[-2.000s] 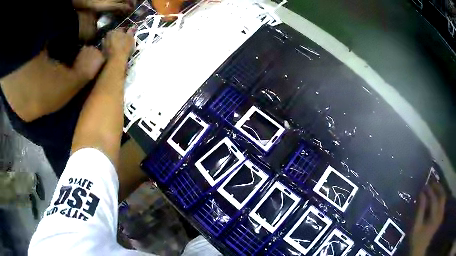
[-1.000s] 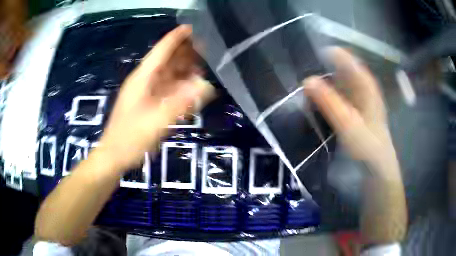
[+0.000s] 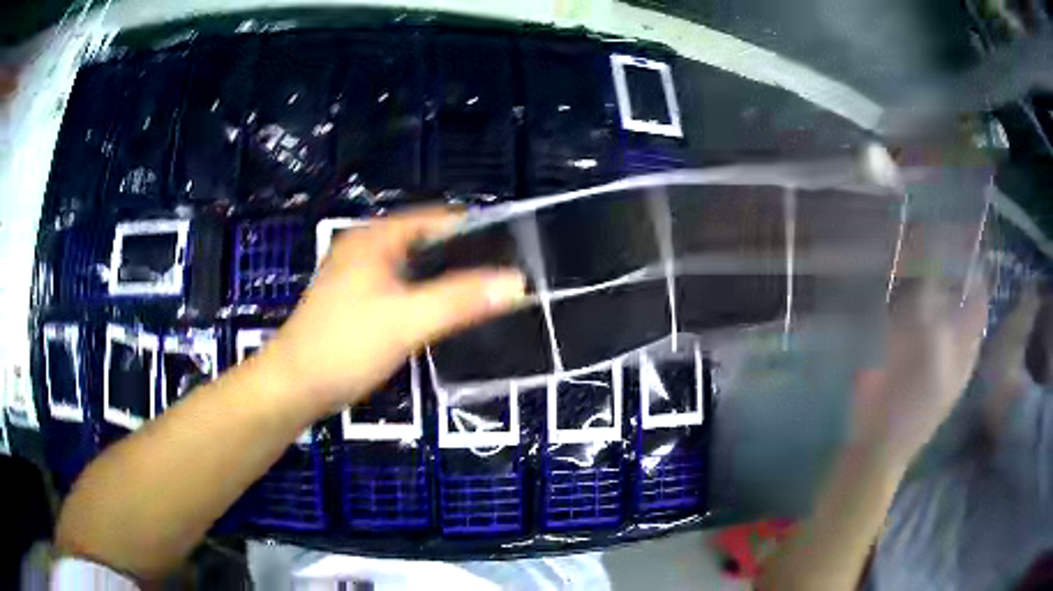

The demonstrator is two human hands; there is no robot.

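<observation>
A long die-cut sheet (image 3: pixel 600 283) of joined dark rectangles with thin white edges stretches sideways above the tray. My left hand (image 3: pixel 381 306) pinches its left end between thumb and fingers. My right hand (image 3: pixel 930 358) is blurred at the sheet's right part; its fingertips cannot be made out. Below lies the black blister tray (image 3: pixel 346 127) with rows of phone front housings (image 3: pixel 483 499). White frames (image 3: pixel 382 433) surround several screen openings, and blue-edged keypad grids show in the front row. The sheet and my left hand hide part of the rows.
The pale bench edge (image 3: pixel 739 64) curves behind the tray. A bright white strip (image 3: pixel 21 312) lies at the left. Another person's hand and arm (image 3: pixel 1025 346) are partly seen at the right edge. A red object (image 3: pixel 753 547) is below the tray.
The view has turned from the white heap to the tray front. The sheet, slanted at the right a second ago, now stretches level, and my left hand has come to hold its left end.
</observation>
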